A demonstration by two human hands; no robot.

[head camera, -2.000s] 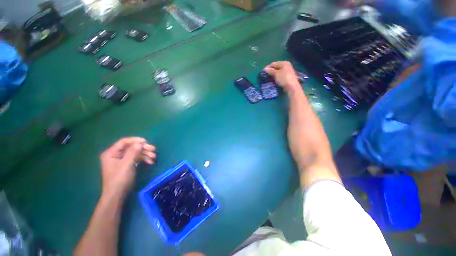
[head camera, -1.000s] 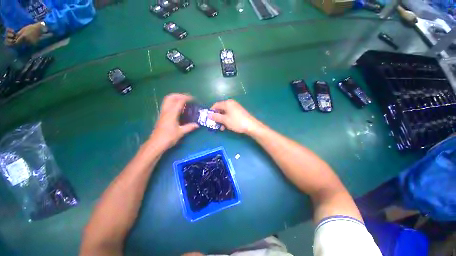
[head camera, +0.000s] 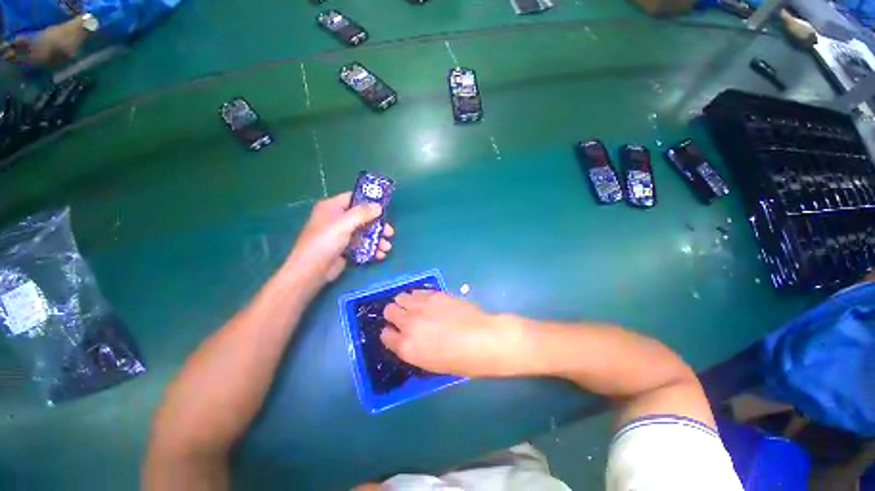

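My left hand [head camera: 331, 233] holds a phone assembly [head camera: 367, 219], dark with a silvery pattern, upright over the table behind the bin, thumb on its face. My right hand [head camera: 432, 331] is in the blue parts bin [head camera: 362, 385], fingers bent down among small glossy black parts [head camera: 372, 331]. The fingertips are partly hidden, so I cannot tell whether they grip a part.
Phone assemblies lie on the green table [head camera: 537, 249], some ahead [head camera: 465, 94] and several at right [head camera: 638, 175]. A black phone tray [head camera: 806, 182] is at far right. A clear parts bag [head camera: 72, 307] lies at left. A white speck [head camera: 464, 289] is beside the bin. Blue-sleeved people are at the edges.
My right hand has left the phone and moved down into the bin. My left hand still holds the phone, now turned upright. Earlier my right hand was by the phones at right.
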